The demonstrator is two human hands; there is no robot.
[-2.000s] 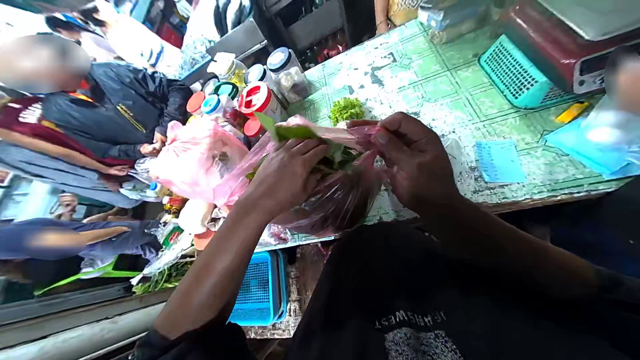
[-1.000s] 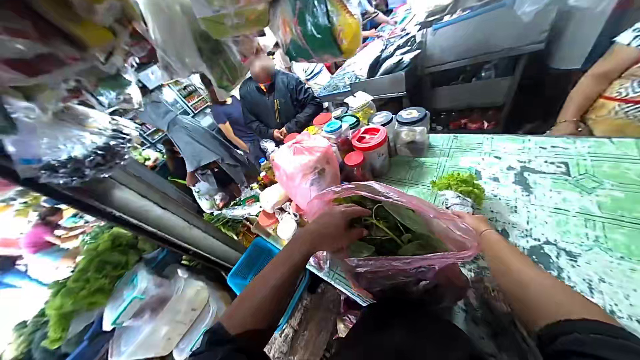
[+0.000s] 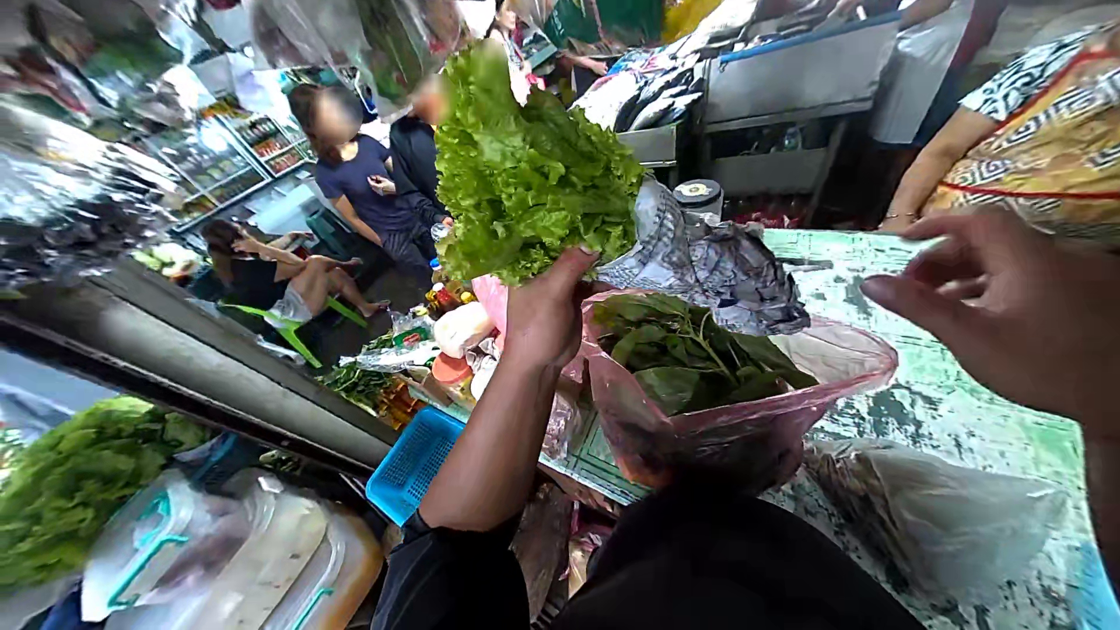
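My left hand point(image 3: 551, 306) grips a head of leafy green lettuce point(image 3: 534, 166), its base wrapped in crumpled newspaper point(image 3: 709, 262), and holds it up above the bag. Below it a pink plastic bag point(image 3: 700, 433) stands open on the green table, with dark green leaves point(image 3: 700, 359) inside. My right hand point(image 3: 997, 297) is raised over the right part of the table, fingers apart and nothing in them. A clear plastic bag point(image 3: 936, 507) with something brownish inside lies to the right of the pink bag.
The worn green table point(image 3: 1032, 429) spreads to the right. A blue plastic basket point(image 3: 416, 464) sits left of my forearm. Lidded plastic containers point(image 3: 236, 560) and more lettuce point(image 3: 79, 490) lie at lower left. A person in a patterned top point(image 3: 1041, 157) is across the table; others are further back.
The lettuce, on the table a second ago, is now raised in my left hand. My left hand has left the leaves in the pink bag, and my right hand has moved away from the table.
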